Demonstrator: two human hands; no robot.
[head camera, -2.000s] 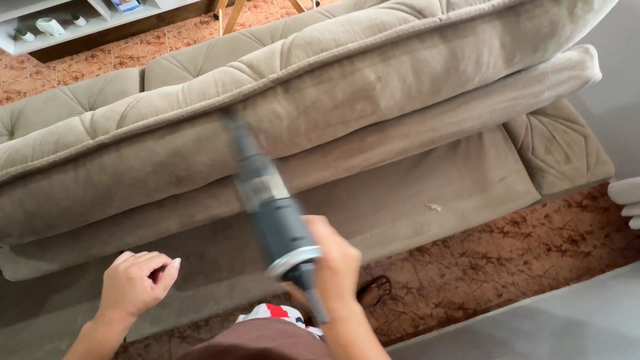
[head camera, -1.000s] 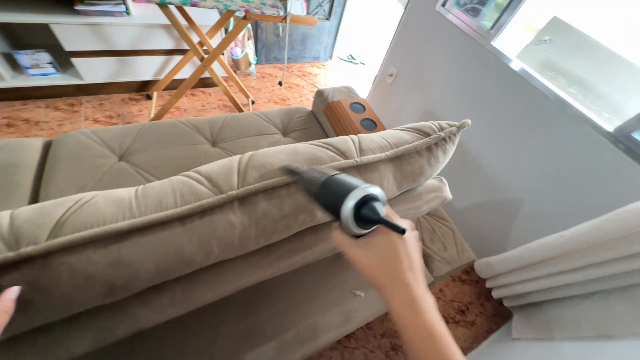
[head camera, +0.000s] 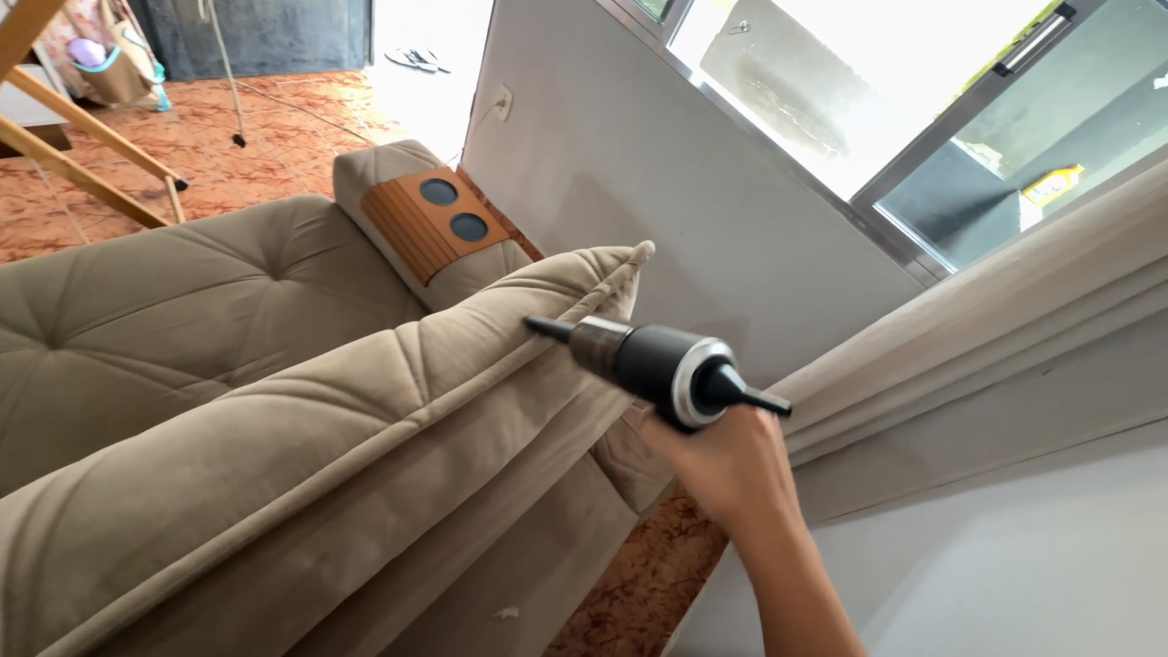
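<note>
My right hand (head camera: 735, 456) is closed around a black and silver handheld vacuum cleaner (head camera: 652, 365), whose grip is mostly hidden behind its body. The narrow black nozzle points left, over the piped top edge of the backrest of a beige upholstered sofa (head camera: 356, 392), near its far corner. Whether the nozzle touches the fabric cannot be told. A second thin black tip sticks out of the vacuum's rear end. My left hand is out of view.
A sofa armrest (head camera: 383, 164) carries a wooden armrest tray (head camera: 438, 219) with two round cup holders. A pale curtain (head camera: 985, 301) hangs right of my hand, below a window (head camera: 821, 91). Wooden folding legs (head camera: 91, 132) stand at the upper left. The wall (head camera: 620, 182) adjoins the sofa's end.
The vacuum in my right hand has moved along the backrest to its far corner. My left hand, seen in the earlier frames, has left the view. The view has swung toward the window.
</note>
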